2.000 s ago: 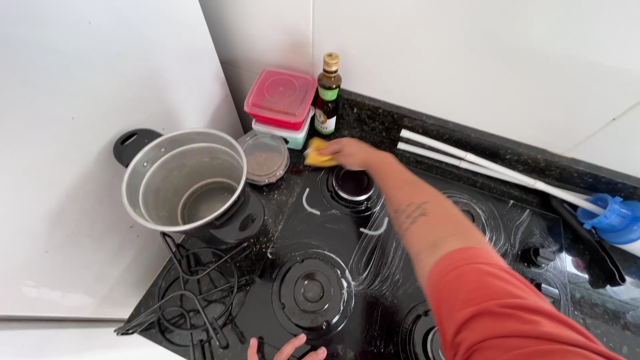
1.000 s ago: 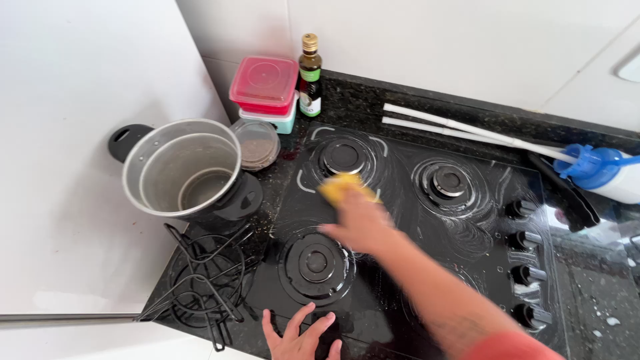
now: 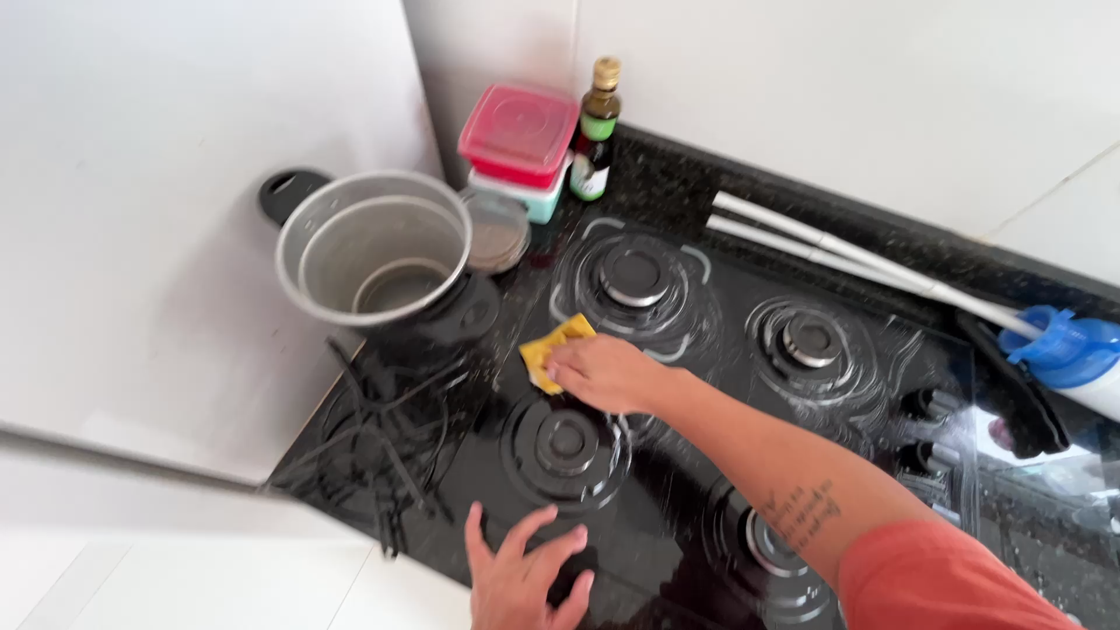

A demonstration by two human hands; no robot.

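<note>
My right hand (image 3: 604, 372) presses a yellow sponge or cloth (image 3: 553, 352) on the black glass cooktop (image 3: 490, 437), between the back left burner (image 3: 634, 273) and the front left burner (image 3: 567, 441). Whitish streaks of suds or liquid surround the back burners, including the back right one (image 3: 814, 339). My left hand (image 3: 525, 573) is at the front edge, fingers spread, holding nothing; whether its fingertips touch the glass I cannot tell. The fourth burner (image 3: 779, 542) is partly behind my right arm.
An aluminum pot (image 3: 376, 249) and black metal pan supports (image 3: 376, 429) are at the left. Behind stand a round lidded container (image 3: 494, 232), stacked plastic boxes (image 3: 521, 131) and a glass bottle (image 3: 595, 131). White rods (image 3: 840, 249) lead to a blue-topped container (image 3: 1063, 346) at the right, near control knobs (image 3: 929, 402).
My right hand has moved the yellow piece from beside the bottle, past the back left burner, to the cooktop's left side. My left hand has come further into view since the first frame.
</note>
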